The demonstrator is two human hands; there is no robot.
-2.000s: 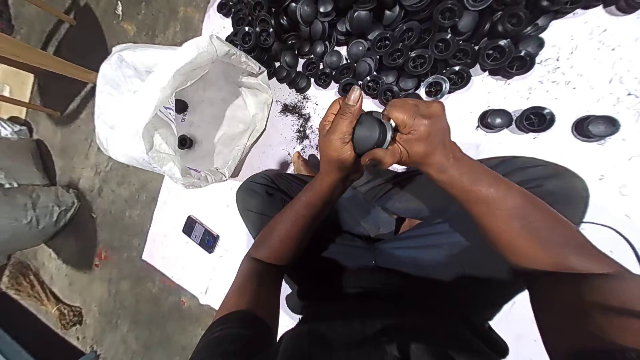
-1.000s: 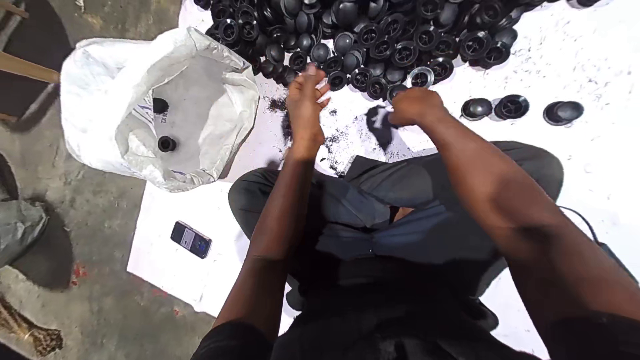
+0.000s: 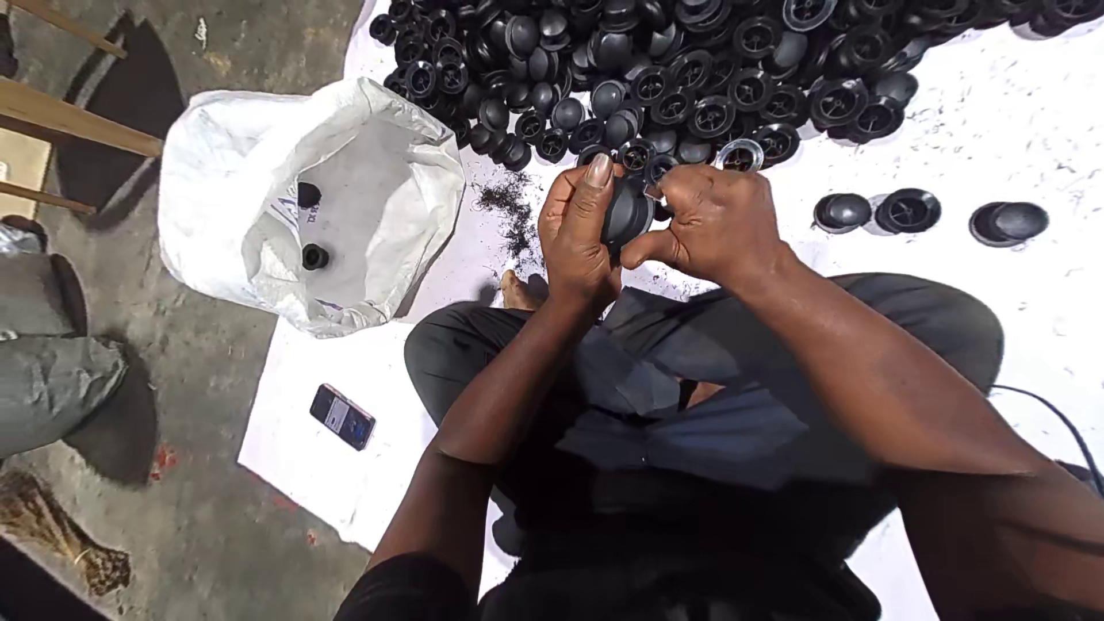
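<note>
A round black domed plastic part is held in front of me, above my crossed legs. My left hand grips it from the left, thumb pointing up along its side. At its right edge is my right hand, fingers curled and thumb near the rim; whether it pinches the rim or a small tool is hidden. Just beyond my hands lies a big heap of similar black round parts, some dome up, others showing spoked undersides. Black shavings are scattered left of my left hand.
An open white woven sack at the left holds a few black parts. A phone lies on the white sheet. Several black parts sit apart at the right. A dark cable runs near my right knee. A straw broom lies lower left.
One second ago my hands were apart, the left with fingers spread and the right holding a dark, blurred thing. Now they are together at a domed black part.
</note>
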